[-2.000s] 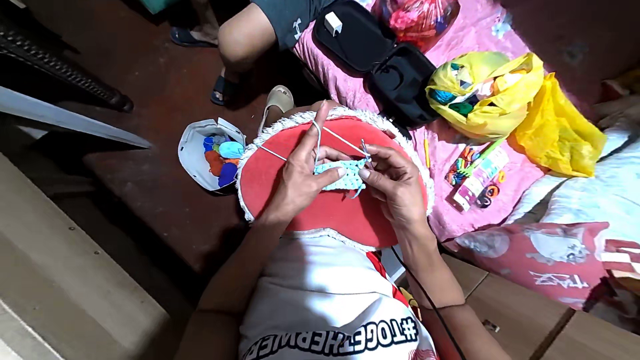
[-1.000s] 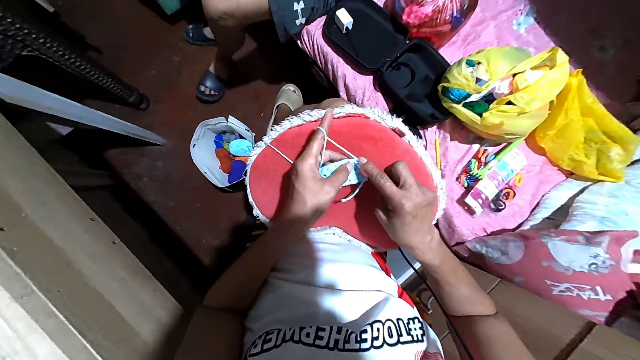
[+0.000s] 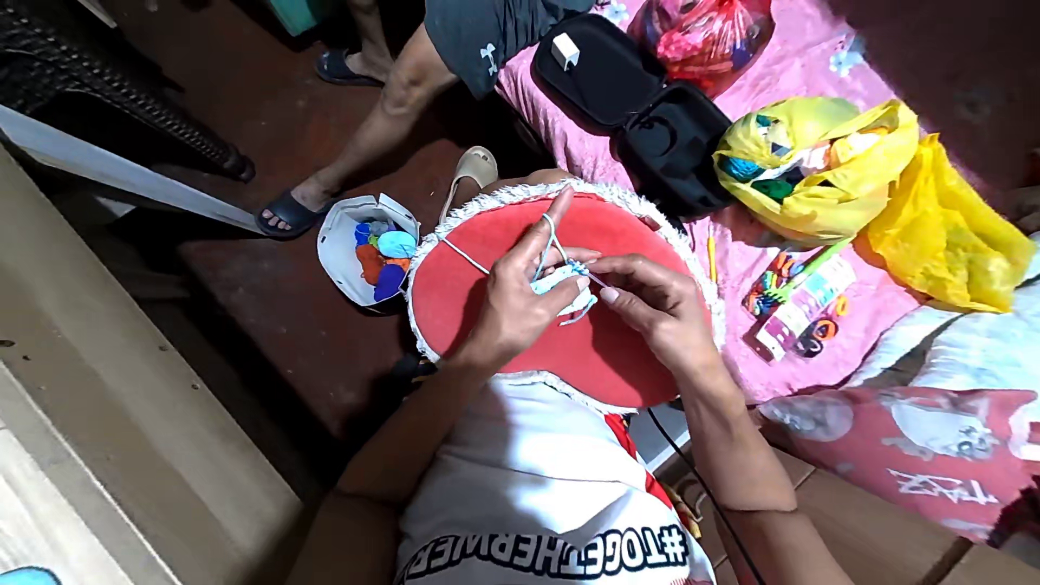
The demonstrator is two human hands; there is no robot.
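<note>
My left hand [image 3: 520, 305] pinches a small light-blue crocheted piece [image 3: 561, 291] between thumb and fingers, its index finger raised with light-blue yarn [image 3: 550, 236] looped around it. The yarn runs left across a red cushion with a white fringed edge [image 3: 455, 301], which lies on my lap under both hands. In my right hand [image 3: 662, 313] is a thin crochet hook [image 3: 597, 279], held between thumb and fingers, its tip at the upper edge of the piece. A short yarn tail hangs below the piece.
A white container [image 3: 337, 264] of coloured yarn stands on the floor at left, near another person's sandalled foot [image 3: 296, 213]. On the pink cloth [image 3: 821, 366] lie an open black case [image 3: 674, 146], a yellow bag of yarn [image 3: 845, 203] and a red bag [image 3: 707, 41].
My right hand has come closer to the crocheted piece, and the hook is now visible at its edge. The other person's leg has moved toward the yarn container.
</note>
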